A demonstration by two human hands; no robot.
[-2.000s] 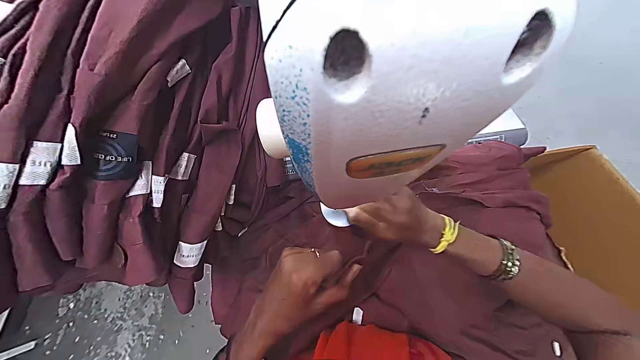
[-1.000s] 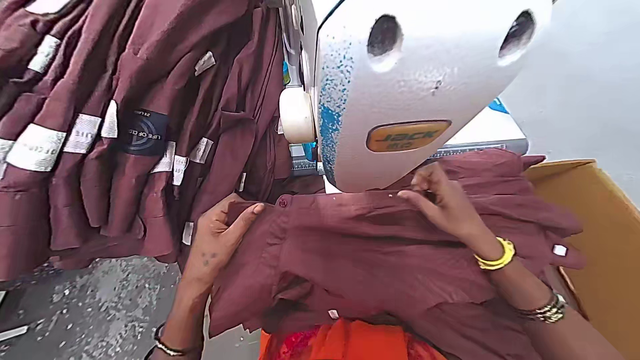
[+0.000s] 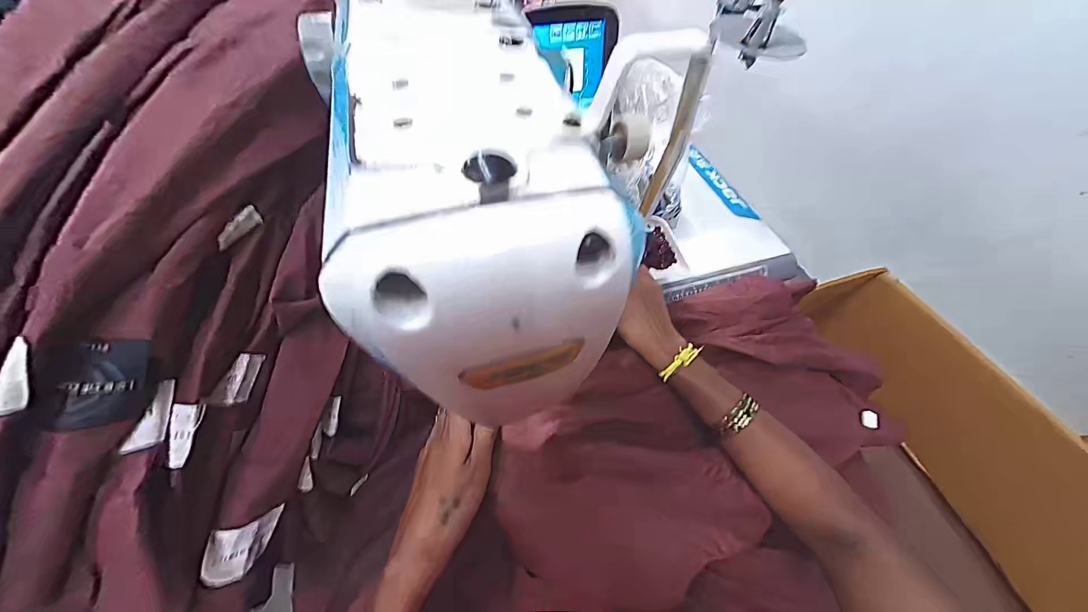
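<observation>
A white Jack industrial sewing machine [image 3: 476,289] fills the upper middle of the view. Below its head lies a maroon garment [image 3: 629,501], spread toward me. My left hand [image 3: 455,459] rests on the cloth just under the machine's front, its fingertips hidden beneath the head. Reaching in along the machine's right side is my right hand [image 3: 648,319], with a yellow band at the wrist; the head hides its fingers. Whether either hand grips the cloth cannot be seen. The needle area is hidden too.
Many maroon garments with white labels [image 3: 242,544] hang or lie bunched at the left. A cardboard box [image 3: 977,442] stands at the right. Behind the machine head are a lit control screen [image 3: 578,59], a plastic bag and a wooden stick [image 3: 676,132].
Both hands have gone from holding the garment's edge spread in front of the machine to under and beside its head. The view has shifted, showing more of the machine's top.
</observation>
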